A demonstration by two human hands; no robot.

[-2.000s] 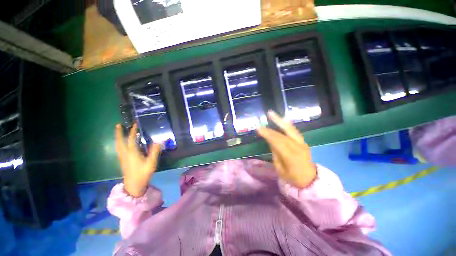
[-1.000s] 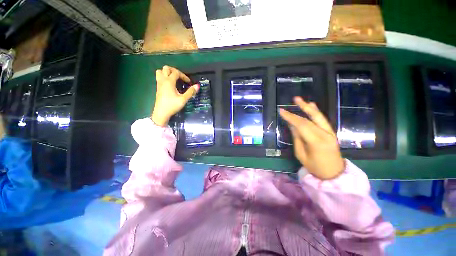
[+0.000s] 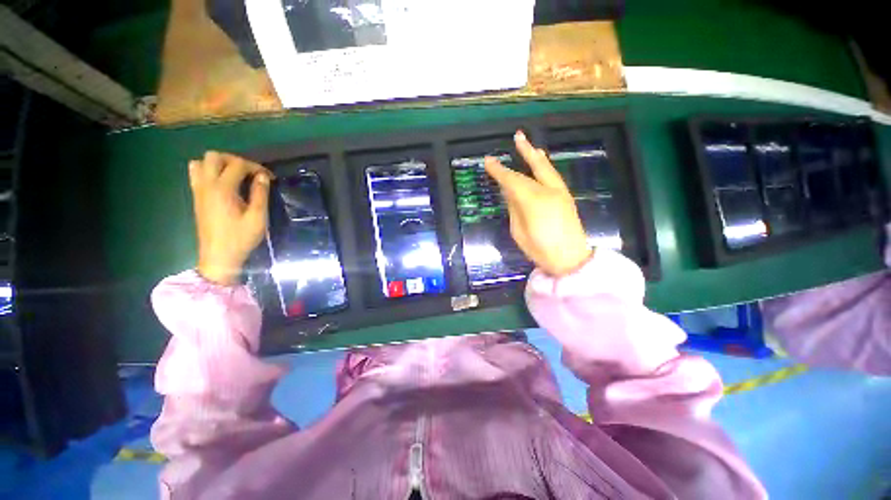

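Observation:
A black four-slot phone tray lies in front of me with a phone in each slot. The leftmost phone has a bright glare and a red patch at its bottom. The second phone shows red, white and blue patches at its bottom. The third phone shows green text rows on black. My right hand hovers over the third and fourth phones, fingers apart, and partly hides the fourth phone. My left hand is at the tray's left end, fingers bent together beside the leftmost phone; nothing shows in it.
A white chart sheet stands on a tan wooden board beyond the tray. Another phone tray lies to the right, near a person's pink sleeve. Dark stacked trays stand at left.
My view has swung so the tray appears farther left. The third phone's screen now shows green text rows, and the leftmost phone no longer does. My right hand has moved up over the third phone.

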